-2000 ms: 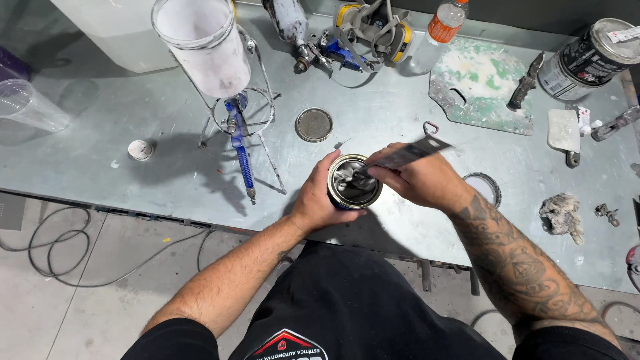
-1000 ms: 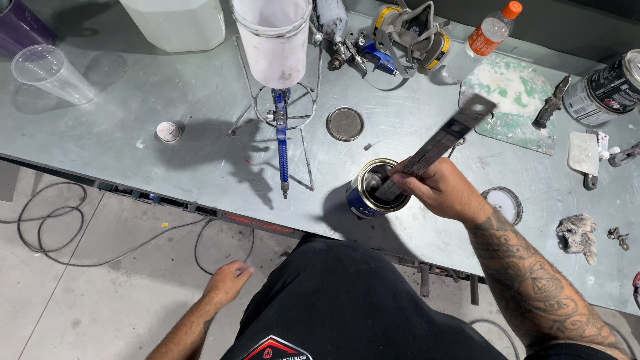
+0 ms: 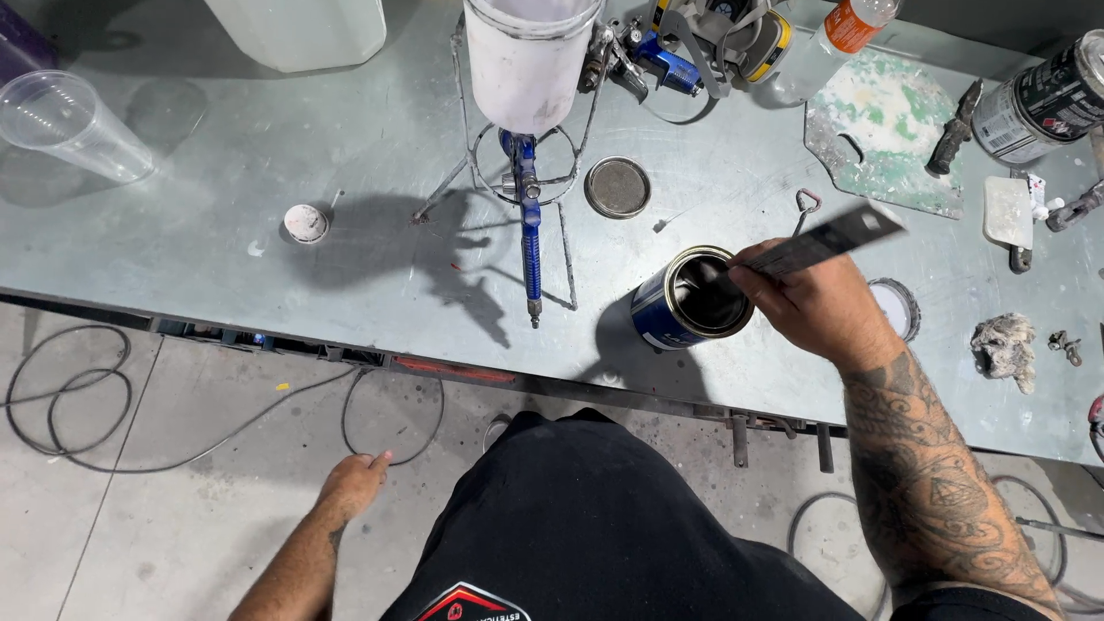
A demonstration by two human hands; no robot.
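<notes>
My right hand [image 3: 802, 297] grips a flat metal strip [image 3: 832, 239] like a mixing ruler; its lower end reaches into the open mouth of a blue paint can [image 3: 662, 310] on the bench. Dark contents show inside the can. My left hand [image 3: 355, 481] hangs below the bench's front edge, away from the can, with nothing visible in it; how far its fingers are parted is hard to see. Behind the can lie a round metal lid [image 3: 617, 187] and a wire-handled opener [image 3: 806, 207]. Left of it, a blue spray gun [image 3: 530, 216] with a white cup [image 3: 526, 69] rests in a wire stand.
A clear plastic cup [image 3: 82, 129] and a small white-filled cap [image 3: 306, 223] are at left. Along the back are a respirator [image 3: 733, 43], a bottle [image 3: 828, 52] and a stained board [image 3: 897, 129]. Paint cans [image 3: 1039, 103], a putty spreader [image 3: 1007, 214] and a crumpled rag [image 3: 1005, 349] lie right.
My left hand has let go of the can and moved down off the bench. My right hand still holds the metal strip in the can. The view has shifted sideways.
</notes>
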